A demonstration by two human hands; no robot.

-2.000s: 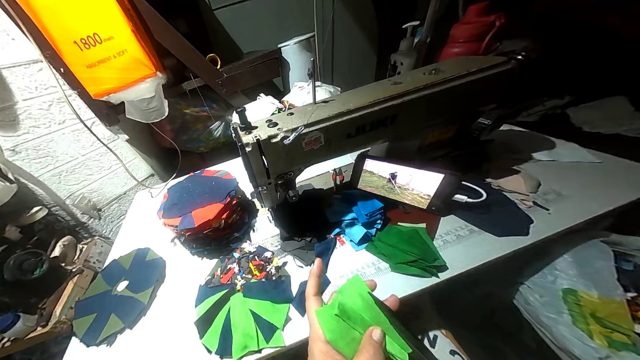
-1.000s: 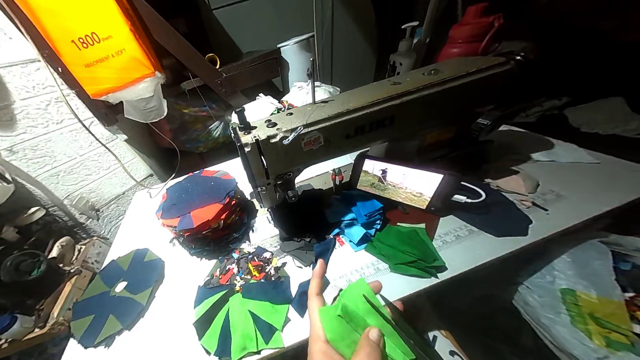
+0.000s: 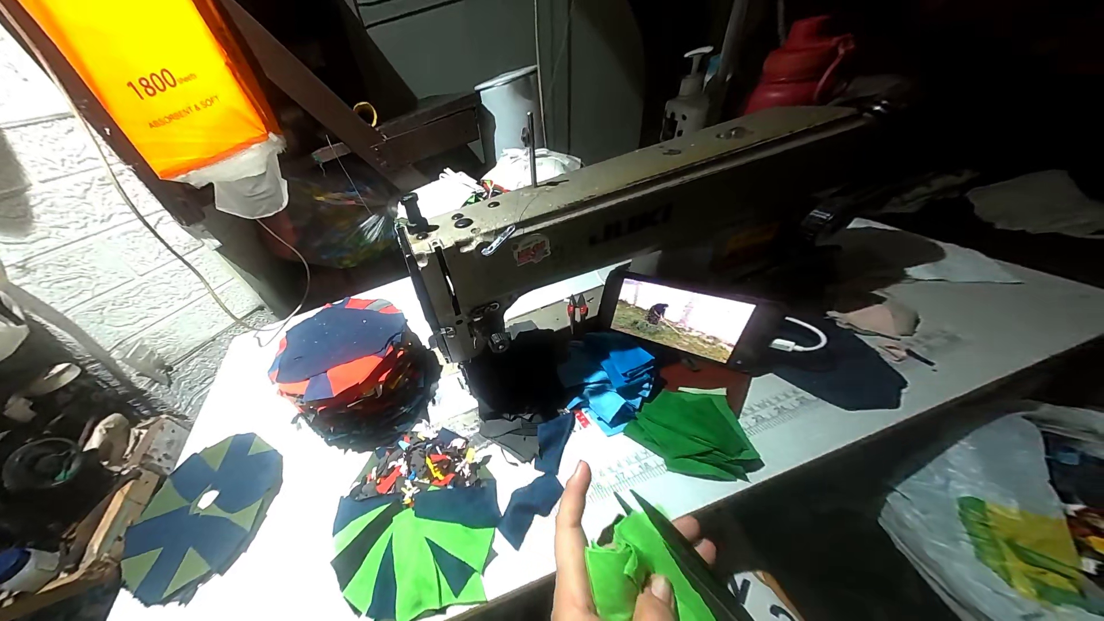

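Note:
My left hand grips folded bright green cloth pieces at the bottom edge, one finger pointing up. Dark scissor blades cross the cloth from the lower right, their tips slightly apart; the handles are hidden. My right hand is not in view. Left of my left hand lies a round patchwork of green and navy wedges, topped with small colourful scraps. Beyond my hand are a dark green cloth pile, a blue cloth pile and navy pieces.
A Juki sewing machine spans the white table. A phone with a cable leans before it, beside red-handled thread snips. Stacked round patchworks and another disc are left. A plastic bag stands right.
The scissor blades have come in over the green cloth from the lower right. The cloth in my left hand has become bunched. The picture on the phone has changed.

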